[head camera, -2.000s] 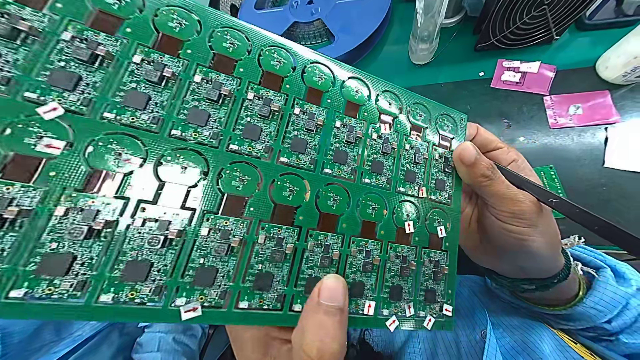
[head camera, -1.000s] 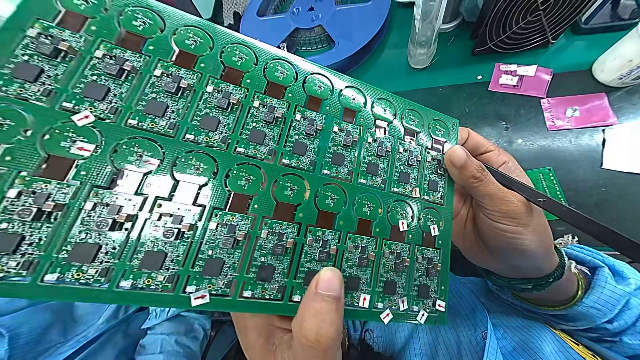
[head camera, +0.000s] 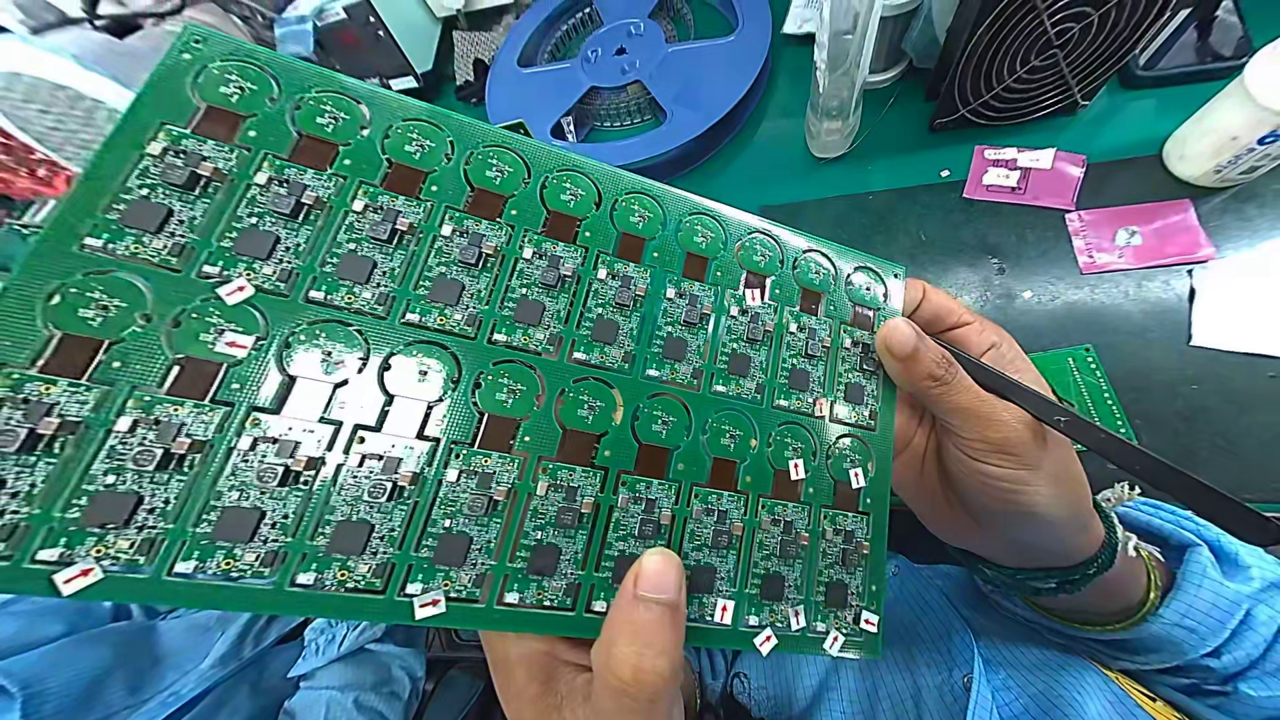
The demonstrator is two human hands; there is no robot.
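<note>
A large green panel of printed circuit boards point(head camera: 470, 350) fills the left and middle of the view, tilted, its left edge partly out of frame. Small white stickers with red arrows point(head camera: 429, 604) mark several of its boards. My left hand point(head camera: 640, 640) grips the bottom edge, thumb on the face and fingers hidden behind. At the right edge my right hand point(head camera: 970, 410) pinches the panel between thumb and fingers. Dark tweezers point(head camera: 1110, 440) are also in my right hand, slanting down to the right.
Behind the panel stand a blue component reel point(head camera: 620, 60), a clear plastic tube point(head camera: 845, 80) and a black fan point(head camera: 1055, 50). Pink packets point(head camera: 1140, 237), a white bottle point(head camera: 1235, 130), white paper point(head camera: 1240, 295) and a small green board point(head camera: 1085, 395) lie at the right.
The panel has shifted a little and tilted differently in my hands, and more of its top left corner now shows. Both hands keep hold of it.
</note>
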